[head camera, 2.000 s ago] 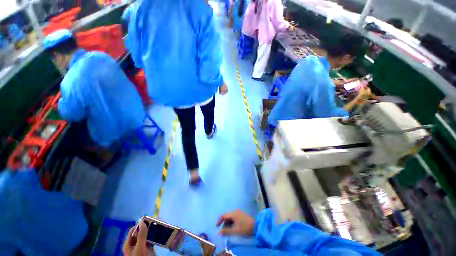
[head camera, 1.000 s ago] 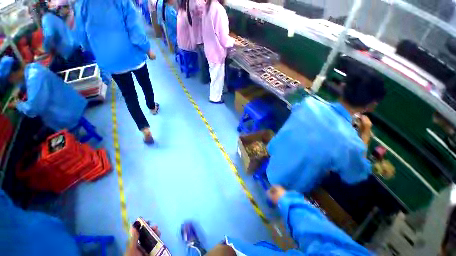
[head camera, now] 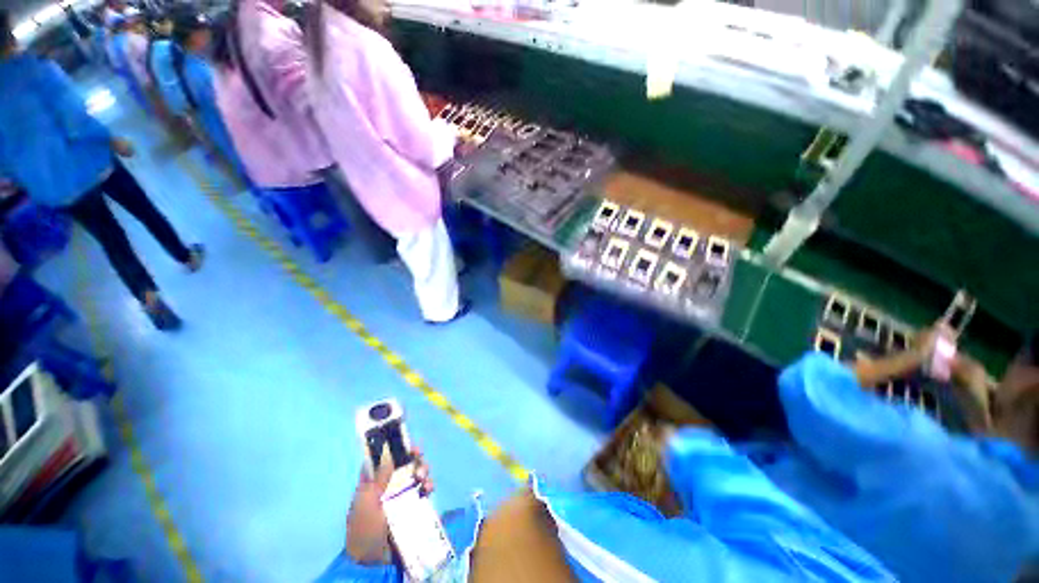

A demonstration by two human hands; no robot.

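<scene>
My left hand (head camera: 367, 512) is at the lower middle, gripping phone units. The upper unit (head camera: 383, 424) is dark-faced with a pale edge and a round mark at its top. A plain pale unit or sheet (head camera: 419, 530) extends below it; whether it is a separate piece is unclear. My right arm reaches out in a blue sleeve (head camera: 729, 490) at the lower right. The right hand is blurred near the sleeve's end and I cannot make out its fingers.
A clear tray (head camera: 716, 298) with several phone units lies on the green bench (head camera: 766, 305). Farther along are more trays (head camera: 536, 171) and people in pink smocks. A blue stool (head camera: 604, 347) and an open cardboard box (head camera: 638, 467) stand below. A neighbouring worker's hands hold a unit.
The view has swung right along the bench, and the off-white machine has left it. My left hand still holds the phone units, now more upright. The walking person has shifted to the left edge.
</scene>
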